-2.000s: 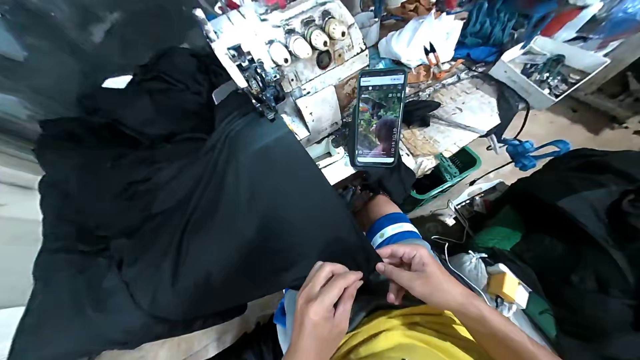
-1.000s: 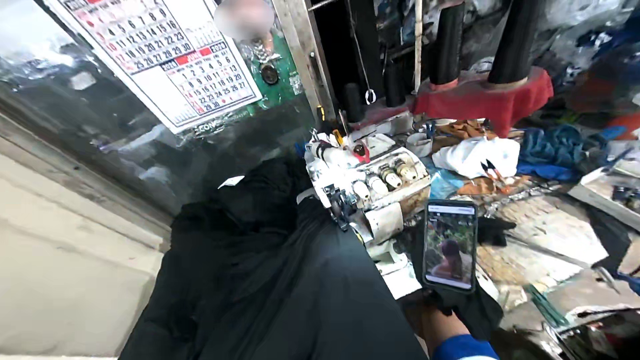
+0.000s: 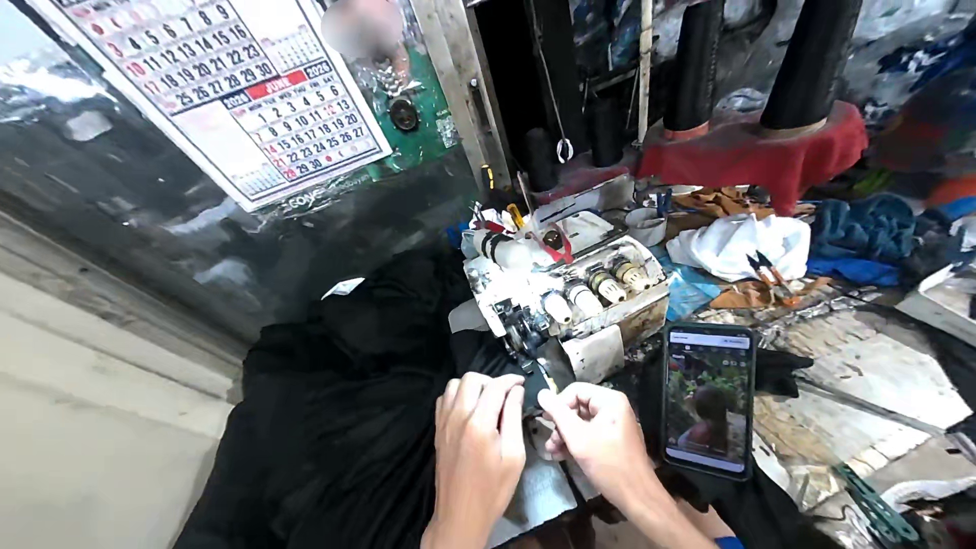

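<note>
Black fabric (image 3: 343,427) lies in a large heap at the left and runs up to an overlock sewing machine (image 3: 564,290). My left hand (image 3: 480,442) rests on the fabric just in front of the machine's needle area, its fingers bent over the cloth. My right hand (image 3: 598,435) is close beside it, thumb and forefinger pinched together at the fabric's edge near the presser foot. What exactly lies between those fingertips is too small to tell. A smartphone (image 3: 709,400) with a lit screen stands right of my right hand.
Thread cones (image 3: 812,69) stand on a red cloth (image 3: 762,160) at the back. White cloth (image 3: 740,244), orange-handled snips (image 3: 774,282) and scraps cover the table's right side. A green plastic clip-like object (image 3: 877,507) lies at lower right. A calendar (image 3: 305,130) hangs on the dark wall.
Both hands, held low at the fabric's near edge two seconds ago and out of sight one second ago, are now at the machine's needle area. The view has swung up and left.
</note>
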